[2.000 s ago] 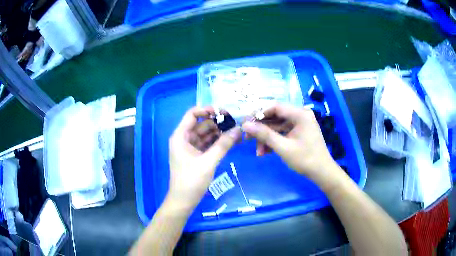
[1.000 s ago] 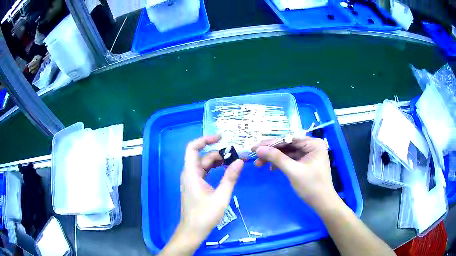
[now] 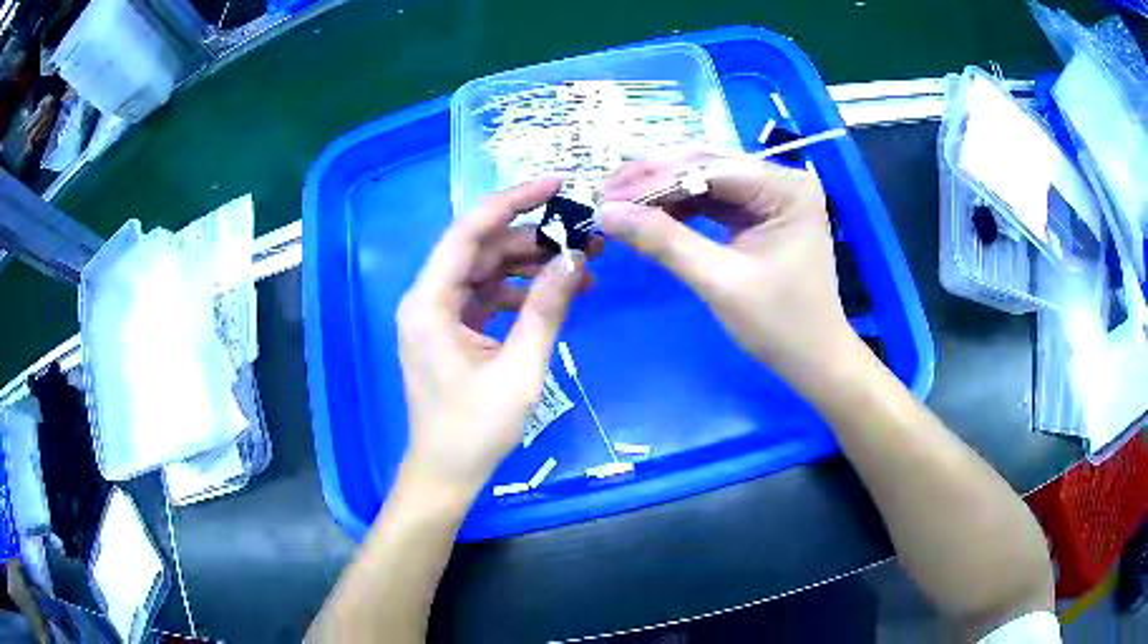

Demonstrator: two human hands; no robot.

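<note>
My left hand holds a small black housing between thumb and fingers, above the blue tray. A small white piece shows on the housing's face. My right hand pinches a white lead, whose long thin end sticks out to the right; its near end is at the housing's right side. Whether it is inside is hidden by the fingertips. A clear parts box full of white leads stands at the tray's far edge, just beyond my hands.
Short white sleeves, a loose lead and a printed label lie in the tray. Black pieces lie along its right side. Clear boxes stand left, another box with sheets right. A green belt runs behind.
The view has shifted, so the tray sits higher in the picture. My left hand has turned the housing, and the lead in my right hand has come up against it.
</note>
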